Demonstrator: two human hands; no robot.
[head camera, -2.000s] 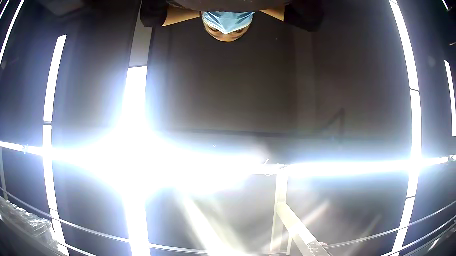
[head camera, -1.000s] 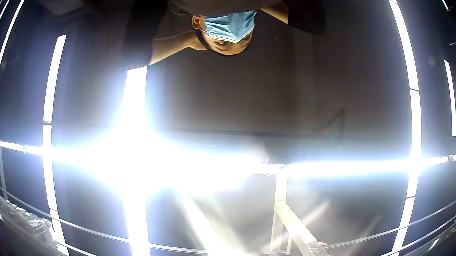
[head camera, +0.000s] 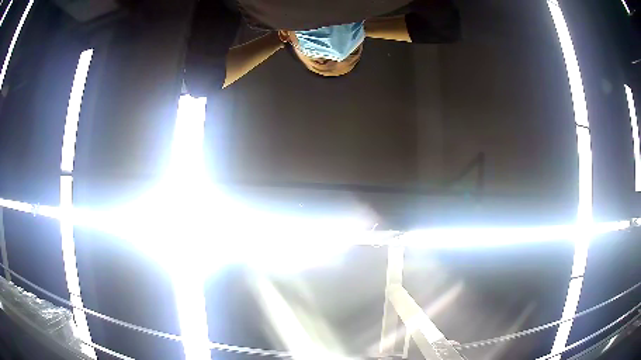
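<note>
The camera looks up at the ceiling. A person's head appears upside down at the top edge, wearing a light blue face mask (head camera: 332, 42). Two bare forearms, one on the left (head camera: 253, 60) and one on the right (head camera: 388, 29), come from dark sleeves and reach to the sides of the head. Their hands are hidden by the head and mask, so neither my left hand nor my right hand can be seen. No held object shows.
Bright strip lights (head camera: 580, 162) cross the dark ceiling, with strong glare left of centre. A pale post or bracket (head camera: 415, 314) stands at bottom centre-right. Crinkled clear plastic (head camera: 43, 310) shows at the lower left edge. Thin curved lines run along the bottom.
Since two seconds ago, the head has turned and shifted slightly right. The left-side arm came down further into view, then drew back up a little. The camera view of the ceiling is unchanged.
</note>
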